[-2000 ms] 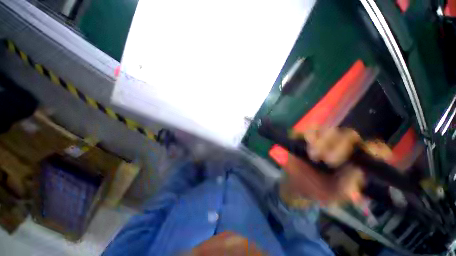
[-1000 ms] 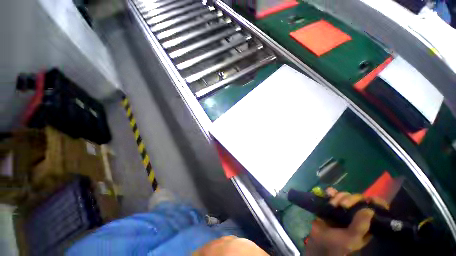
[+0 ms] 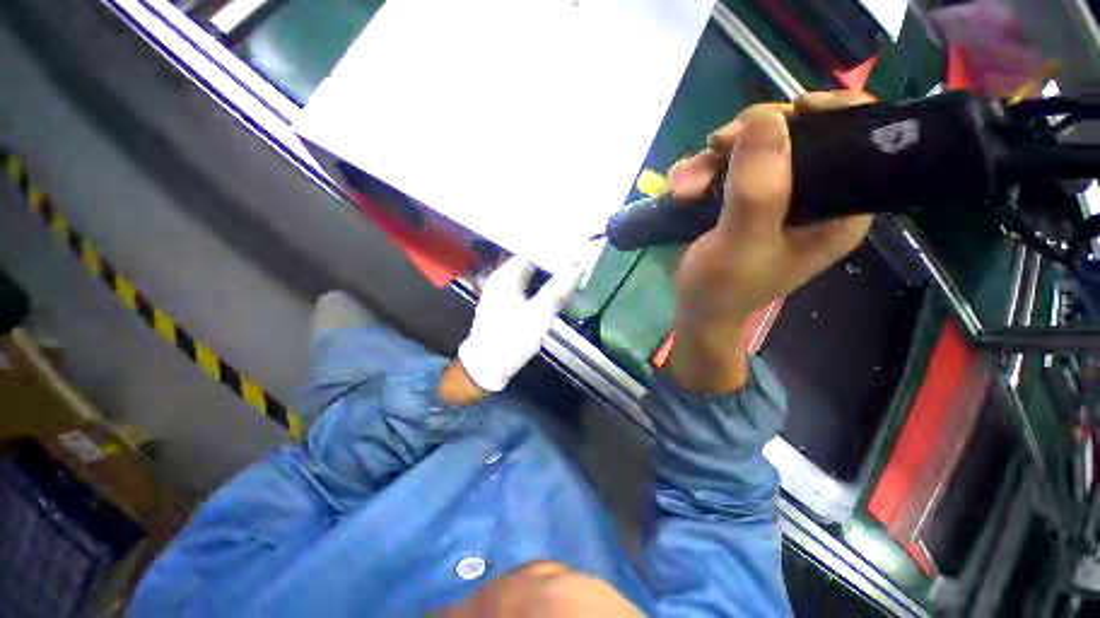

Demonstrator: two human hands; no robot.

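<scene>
A flat white enclosure cover point(image 3: 507, 109) lies on its enclosure at the top middle, with a red foam pad point(image 3: 422, 251) showing under its near edge. My left hand point(image 3: 513, 324), in a white glove, is at the cover's near corner with fingers apart; whether it grips the edge is hard to tell. My bare right hand point(image 3: 760, 229) is shut on a black electric screwdriver point(image 3: 887, 157). Its tip points left at the cover's near right corner. Any screw there is too small to make out.
A black chassis point(image 3: 844, 350) lies right of my right hand, with another red pad point(image 3: 929, 435) beyond it. An aluminium conveyor rail point(image 3: 832, 549) runs along the near side. Black cables hang at the right. A carton point(image 3: 60, 417) and a dark crate point(image 3: 48, 531) stand at lower left.
The view has swung and moved closer to the cover. My gloved left hand has come into view at the cover's corner. My right hand has raised the screwdriver, its tip now near that corner.
</scene>
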